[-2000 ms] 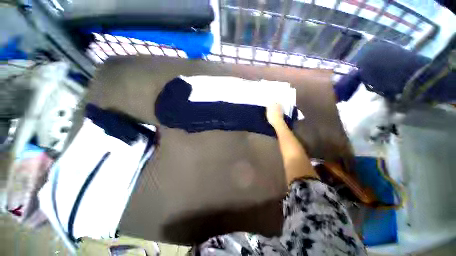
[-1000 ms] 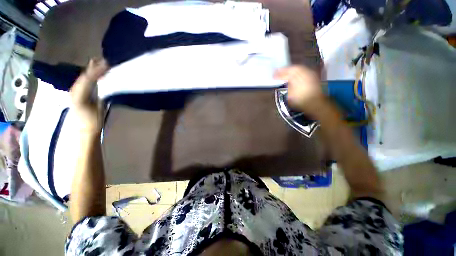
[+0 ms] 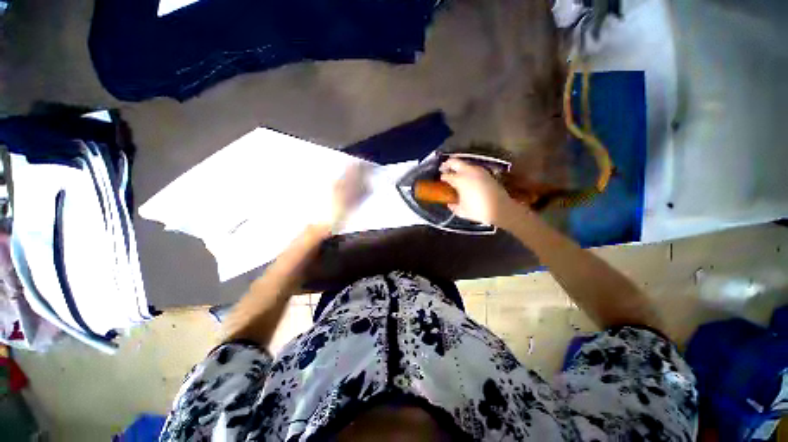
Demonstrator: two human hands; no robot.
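Observation:
A white garment panel (image 3: 268, 186) lies on the brown ironing table in front of me, with a navy part (image 3: 402, 138) showing behind it. My right hand (image 3: 471, 188) is closed round the orange-brown handle of the steam iron (image 3: 432, 212), whose pointed end faces left on the panel's right end. My left hand (image 3: 347, 194) is on the panel, left of the iron's tip. It is blurred and washed out, so I cannot tell whether its fingers pinch the cloth or rest flat.
A navy panel stack (image 3: 259, 43) lies at the far side of the table (image 3: 181, 268). White panels with dark strips (image 3: 82, 224) are stacked at the left edge. A yellow-tan hose (image 3: 596, 155) curves over a blue sheet (image 3: 626, 129) at the right.
The panel held up between both hands is now down on the table near me. My right hand has taken hold of the iron and brought it onto the panel. The view has tilted down.

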